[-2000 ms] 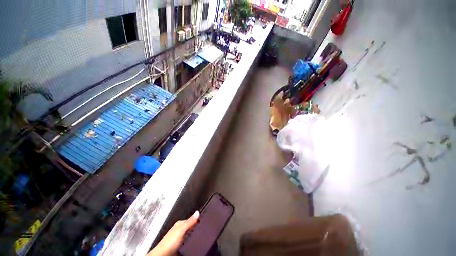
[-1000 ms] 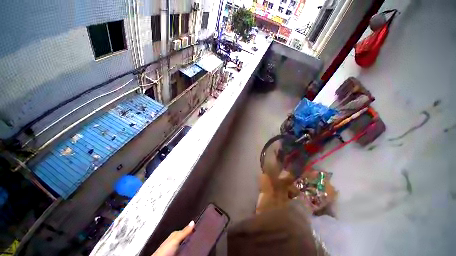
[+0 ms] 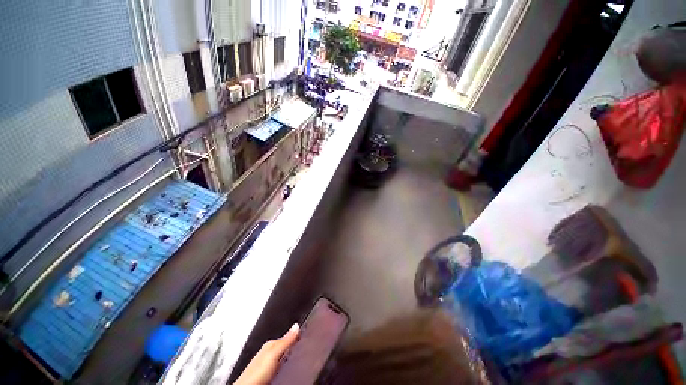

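Observation:
A smartphone (image 3: 314, 344) with a dark case and a dull pinkish screen is at the bottom centre. My left hand (image 3: 269, 359) holds it from its left side, with the thumb along the edge; the rest of the hand is cut off by the frame's bottom. A blurred brown shape (image 3: 402, 350) lies to the right of the phone at the bottom edge; I cannot tell what it is. My right hand is not in view.
A balcony parapet (image 3: 282, 225) runs along the left, with a blue roof (image 3: 120, 267) below. At right are a blue plastic bag (image 3: 508, 308) on a blurred cart-like object, a wheel (image 3: 445, 269) and a hanging red bag (image 3: 643, 139). A dark doorway (image 3: 538, 98) opens further ahead.
The view has moved forward along the walkway. The blue bag, wheel and red bag appear nearer and further right. The cardboard and litter have left view. The phone remains in my left hand.

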